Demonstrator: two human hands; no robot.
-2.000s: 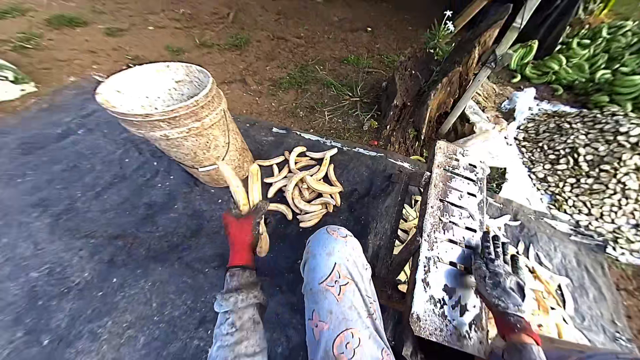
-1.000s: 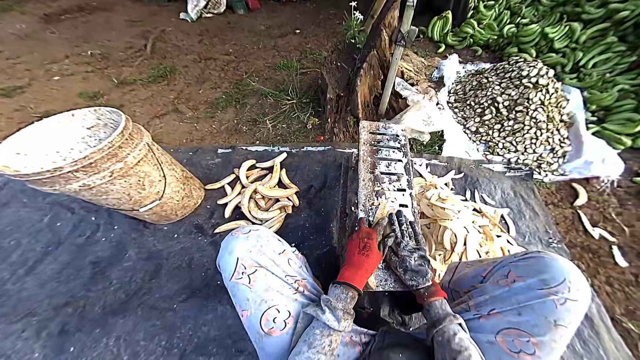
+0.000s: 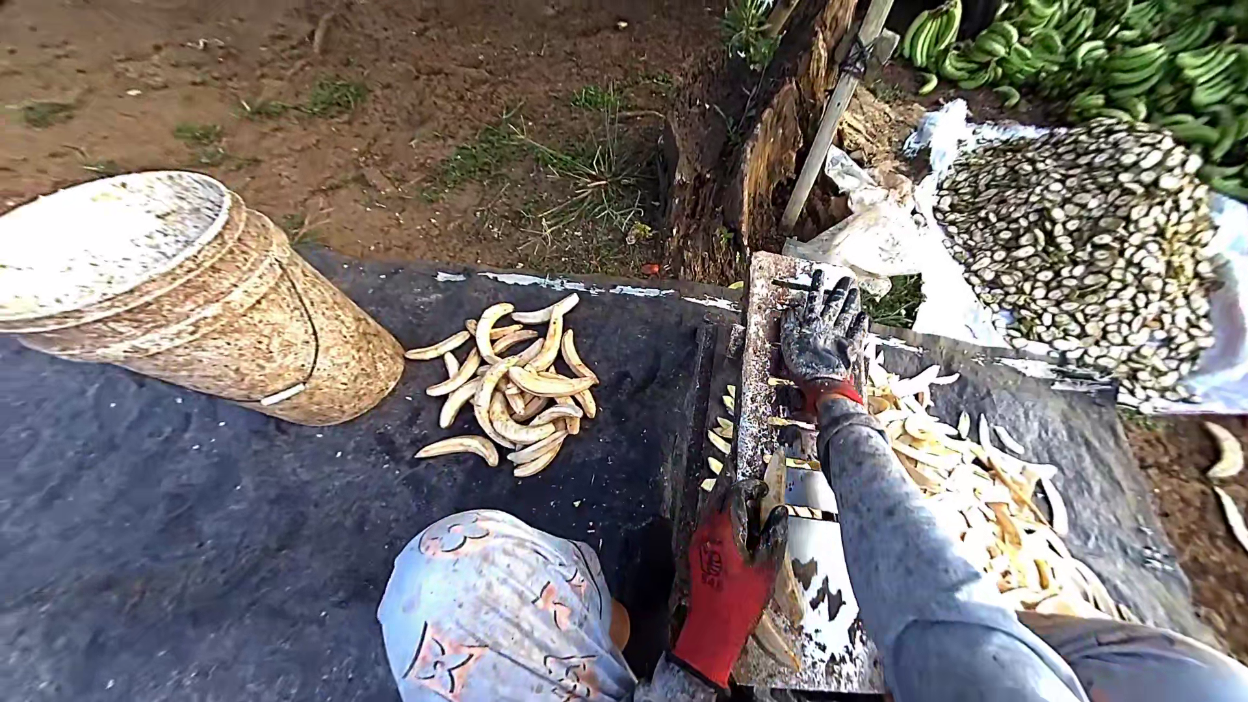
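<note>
My left hand [image 3: 731, 575], in a red and black glove, holds peeled bananas [image 3: 773, 485] over the near half of a slicing board with metal blades [image 3: 811, 546]. Farther up the same board, my right hand [image 3: 822, 331] lies palm down with its fingers spread, its dark glove smeared with residue; whether a piece lies under the palm is hidden. Peeled bananas are heaped [image 3: 526, 390] on the dark sheet to the left. Long pale slices [image 3: 960, 478] are piled to the right of the board, and some show beneath its left edge.
A dirty plastic bucket [image 3: 283, 322] stands on the dark sheet [image 3: 195, 526] at left. Behind the board are a weathered stump [image 3: 780, 146] and a wooden stake [image 3: 838, 107]. Cut pieces [image 3: 1082, 244] cover a white sheet at right, with green bananas [image 3: 1121, 68] beyond. My knee [image 3: 487, 604] is close.
My left hand held peeled bananas by the bucket, then came to the board. My right hand has moved from the board's near end to its far part. The view has swung.
</note>
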